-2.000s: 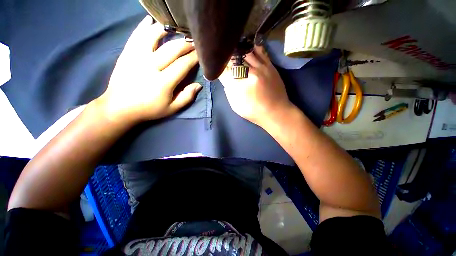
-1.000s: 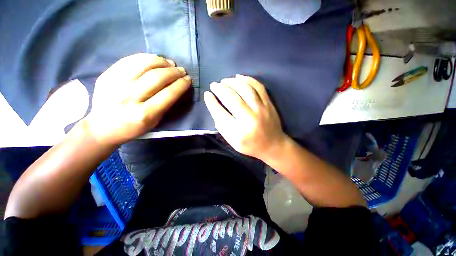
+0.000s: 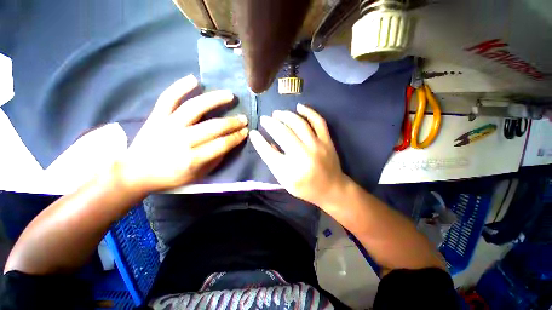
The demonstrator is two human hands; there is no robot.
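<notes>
The dark navy-grey garment panel (image 3: pixel 357 130) lies flat over the table under the machine head. A lighter grey-blue patch (image 3: pixel 216 63) lies on it left of the needle area. A narrow stitched pocket opening (image 3: pixel 254 112) runs toward me between my hands. My left hand (image 3: pixel 190 136) lies on the panel left of the opening, fingers spread. My right hand (image 3: pixel 299 148) lies flat on the panel right of it, fingertips close to the left ones. Neither hand grips anything visible. The needle and presser foot are hidden behind the machine head (image 3: pixel 263 36).
The cream ribbed knob (image 3: pixel 382 36) and smaller brass-coloured knob (image 3: pixel 290 85) hang over the work. Scissors (image 3: pixel 427 118), thread snips (image 3: pixel 476 135) and a black looped item (image 3: pixel 514 128) lie right. A pale rounded cloth piece (image 3: pixel 348 63) is behind. Blue crates (image 3: pixel 469 227) stand below.
Since one second ago the view has shifted and the machine head shows again. Compared with two seconds ago, both hands are nearer my body, off the needle area, and the pale rounded piece is uncovered.
</notes>
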